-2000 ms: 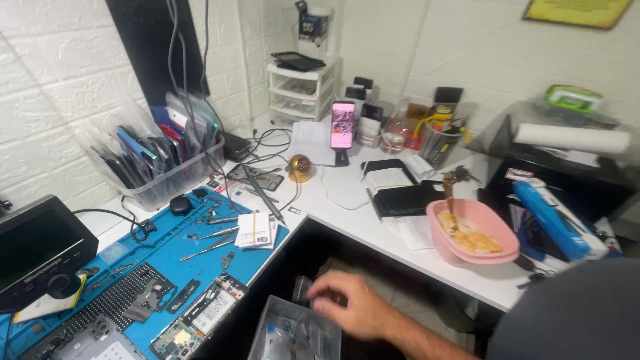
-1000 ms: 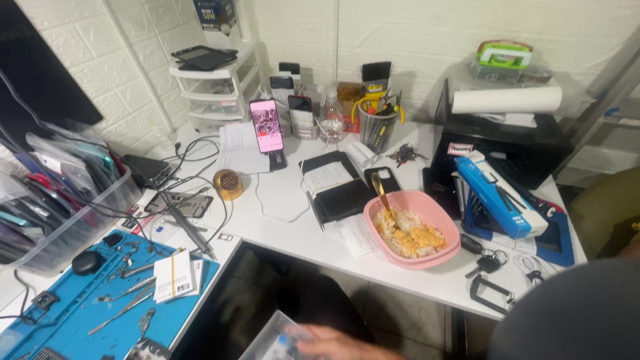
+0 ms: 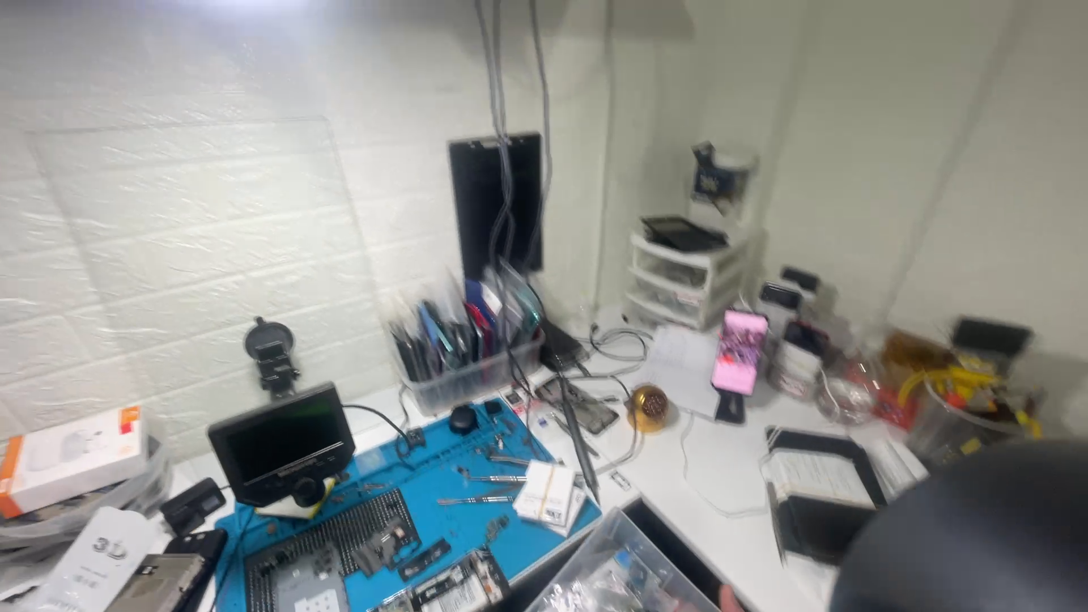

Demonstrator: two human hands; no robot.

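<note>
Only a fingertip of a hand (image 3: 729, 598) shows, at the bottom edge beside the right wall of a clear plastic bin (image 3: 648, 534) of small bagged parts; it seems to be my right hand, and its grip is hidden. My left hand is out of sight. Left of the bin, a blue repair mat (image 3: 450, 455) bears an opened phone (image 3: 463, 586), tweezers (image 3: 483, 500) and a banded stack of white cards (image 3: 546, 491). A small monitor (image 3: 285, 442) stands at the mat's left. A lit smartphone (image 3: 739, 351) stands upright behind a gold-coloured round object (image 3: 648, 408).
A clear bin of phones or cases (image 3: 472, 382) stands by the wall, with white drawers (image 3: 680, 285) to its right. Hanging cables (image 3: 501, 127) cross the view. A black open case (image 3: 824, 518) and a cup of tools (image 3: 960, 425) are at right. A dark rounded shape (image 3: 977, 544) blocks the lower right.
The view has swung left. The pink food bowl seen earlier is out of view, and the hand that was over the parts bin now shows only a fingertip at its edge.
</note>
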